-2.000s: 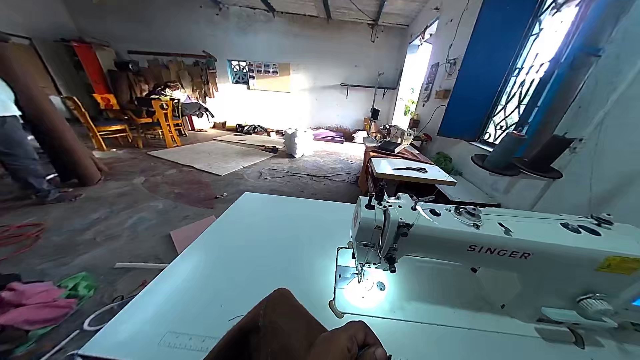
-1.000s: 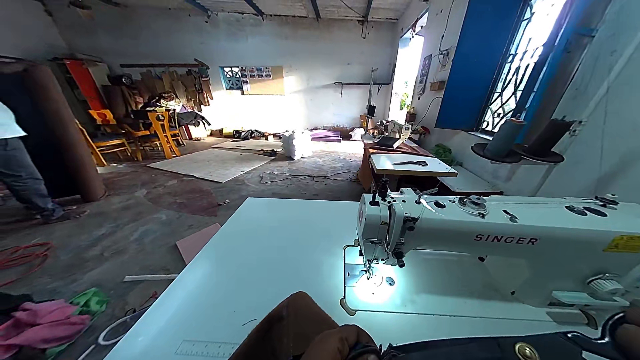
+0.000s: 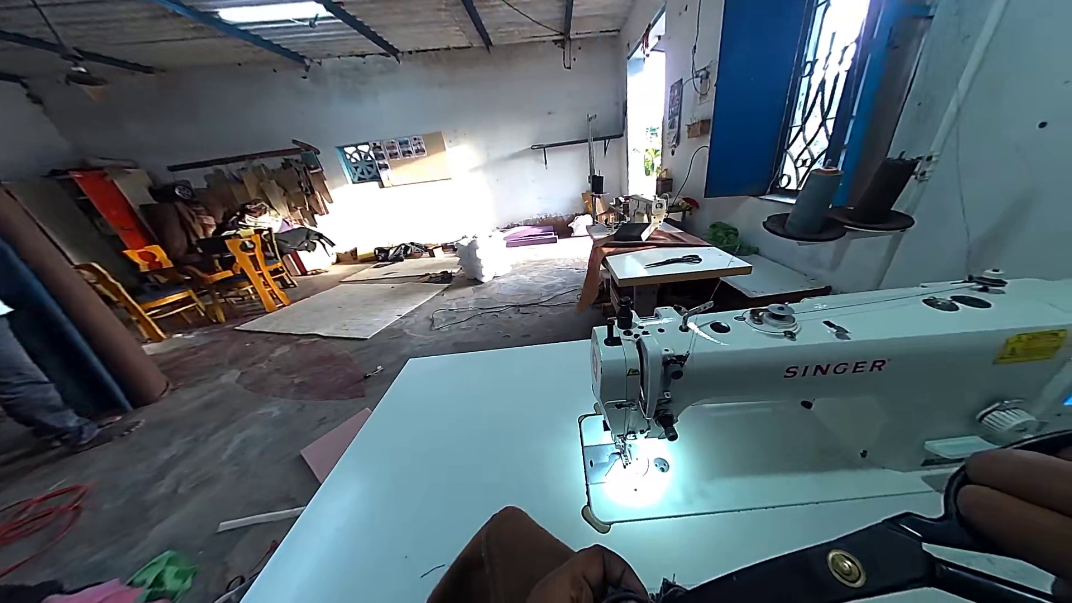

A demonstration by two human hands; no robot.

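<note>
My left hand (image 3: 590, 574), at the bottom edge of the head view, grips a piece of brown material (image 3: 502, 557). With its fingers through the handle, my right hand (image 3: 1017, 507) holds large black scissors (image 3: 796, 561) at the lower right. The scissors have a brass-coloured pivot screw and point left; their tips lie by my left hand, where dark frayed bits show, and whether the blades are apart is hidden. Behind both hands stands a white Singer sewing machine (image 3: 804, 377), its lamp lighting the needle plate (image 3: 624, 469).
The white table top (image 3: 452, 435) runs left of the machine. Beyond it, another pair of scissors (image 3: 674, 260) lies on a smaller table (image 3: 720, 266). Thread cones (image 3: 812, 205) stand on holders at the right. A red cable (image 3: 38, 519) and cloths (image 3: 163, 576) lie on the floor. A person's leg (image 3: 33, 385) shows far left.
My right hand and the black scissors, not visible two seconds ago, have come in from the lower right and reach further into view. My left hand still holds the brown material.
</note>
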